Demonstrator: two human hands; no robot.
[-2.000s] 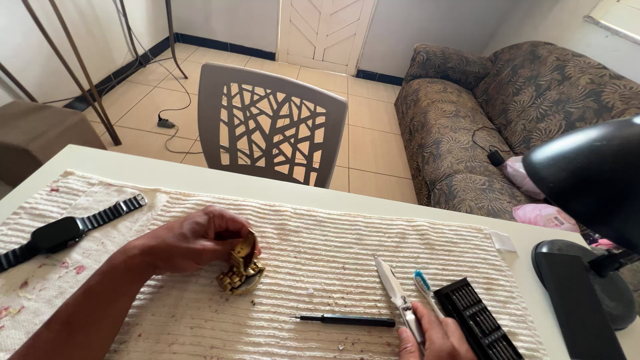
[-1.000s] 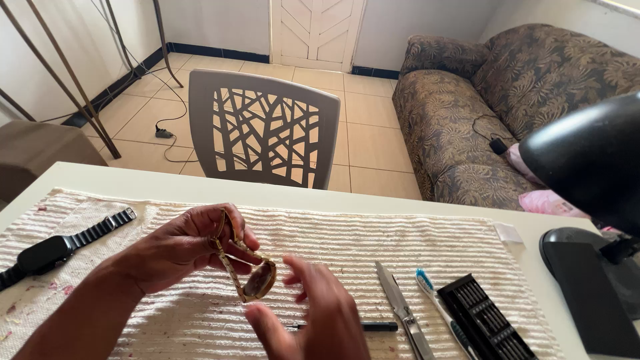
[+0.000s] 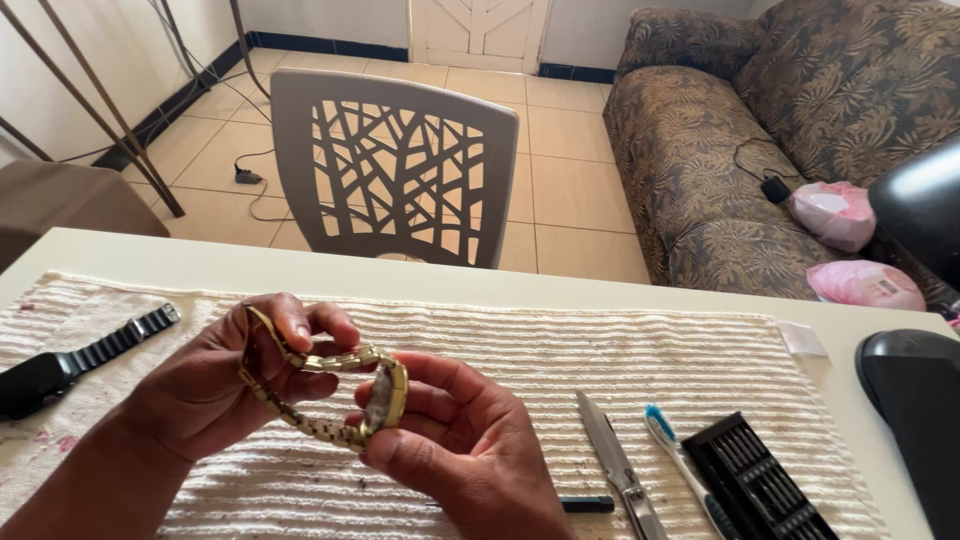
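A gold-coloured wristwatch with a metal link bracelet is held above the ribbed cloth, its bracelet forming a loop. My left hand grips the bracelet's far left end between thumb and fingers. The watch case is pinched at its rim by my right hand. Behind the right hand lies a dark-handled screwdriver, partly hidden. To its right, a folding knife lies with its blade out, beside a toothbrush and a black case of screwdriver bits.
A black watch lies at the left on the cream ribbed cloth. At the right stands a black desk lamp, its base on the white table. Beyond the table are a chair and a patterned sofa.
My right hand has left the folding knife, which now lies on the cloth, and has taken hold of the gold watch's case. The bracelet, bunched up in my left hand earlier, is now spread into a loop.
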